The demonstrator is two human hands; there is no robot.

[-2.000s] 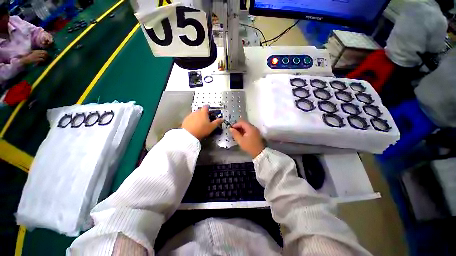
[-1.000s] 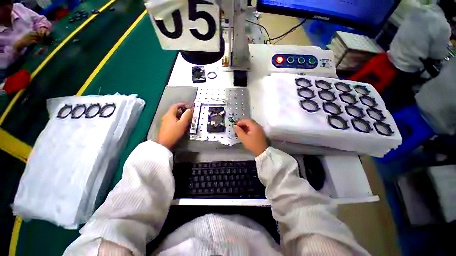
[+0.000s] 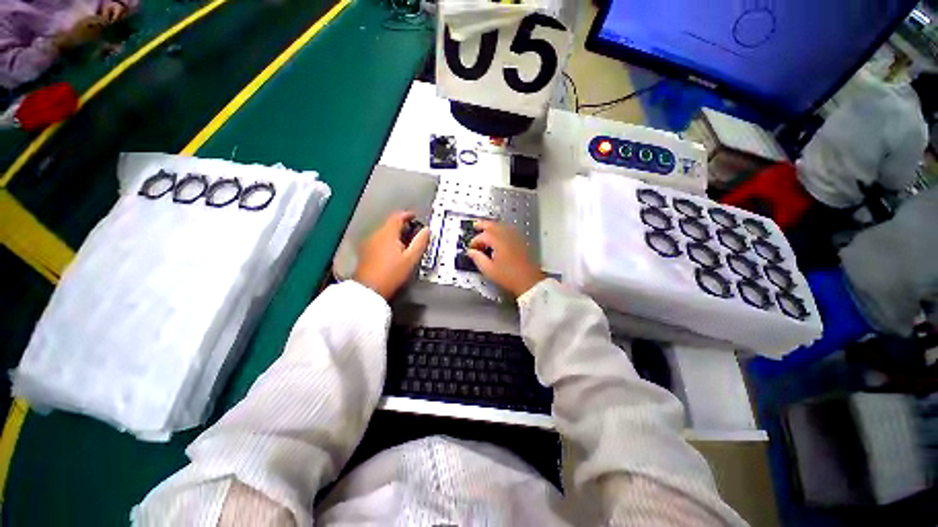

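Note:
The dark jig (image 3: 466, 257) sits on the silver-grey base plate (image 3: 522, 221) with its grid of holes. My left hand (image 3: 389, 257) is at the plate's left side, thumb and fingers around a small dark knob (image 3: 412, 229). My right hand (image 3: 504, 257) is over the jig with its fingertips on the seat and covers part of it. Whether a ring is between those fingers is hidden. Thin black rings (image 3: 702, 254) lie in rows on the white supply tray (image 3: 627, 293) at right.
A covered white tray stack (image 3: 144, 299) with a row of several rings stands on the green belt at left. A keyboard (image 3: 463, 365) lies before me. The button panel (image 3: 633, 154), 05 sign (image 3: 504, 62) and monitor (image 3: 751, 51) are behind. A person's sleeve (image 3: 31, 41) shows top left.
My left hand has moved from the jig to the dark knob at its left. My right hand has moved from the jig's right side onto it. The whole view has shifted.

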